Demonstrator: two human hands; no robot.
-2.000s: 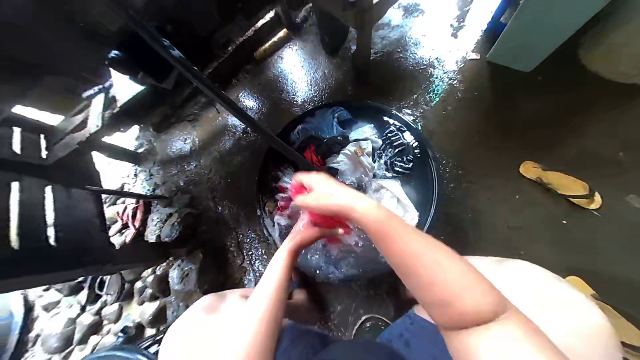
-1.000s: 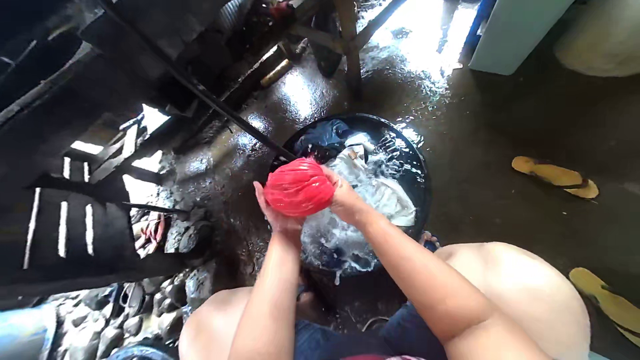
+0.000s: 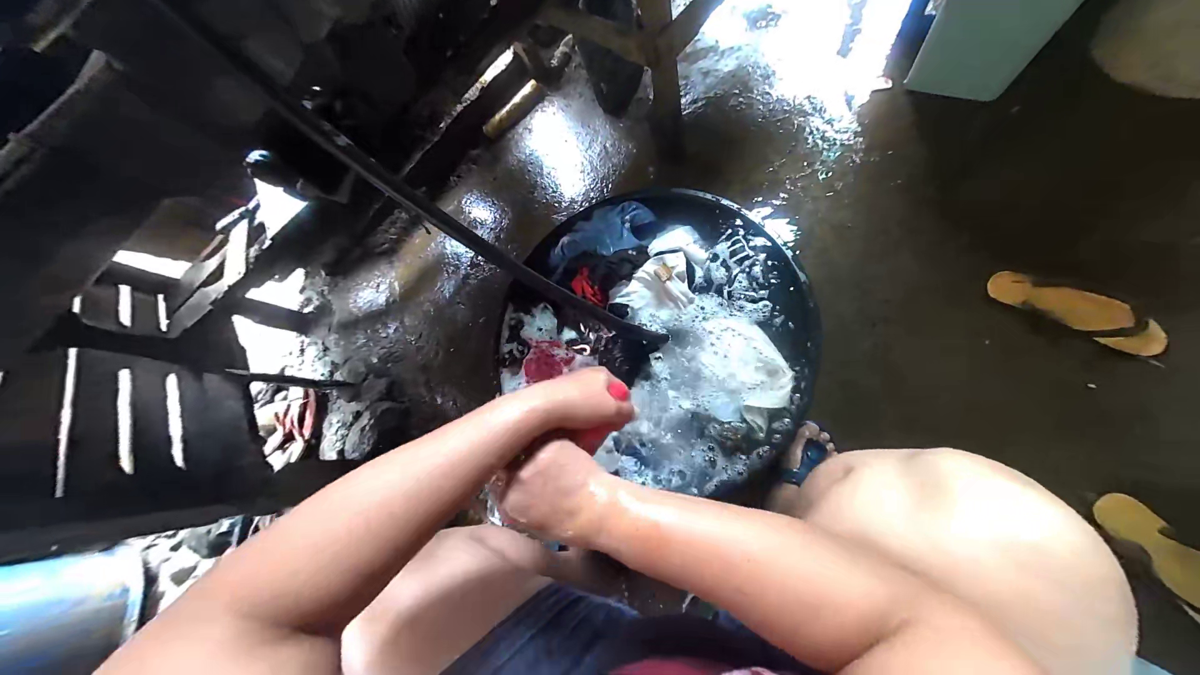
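Note:
My left hand (image 3: 586, 403) and my right hand (image 3: 553, 492) are clenched close together on a wet red cloth (image 3: 595, 437), most of it hidden by the fingers. They are over the near left rim of a round black tub (image 3: 812, 323). Inside the tub, white cloth (image 3: 741, 361) lies in sudsy water, with a blue cloth (image 3: 609, 230) and dark and red pieces at the far side. A black hose or pipe (image 3: 403, 192) slants from the upper left, its end over the tub.
Yellow flip-flops (image 3: 1078, 307) lie on the wet floor at the right. A wooden stand (image 3: 662, 75) rises behind the tub, and a pale box-like object (image 3: 998, 42) is at the upper right. Stones and a bluish container (image 3: 70, 600) are at the lower left.
A second ago the red cloth was a round bundle held up in both hands above the tub; now it is squeezed between them, nearer my body, and mostly hidden.

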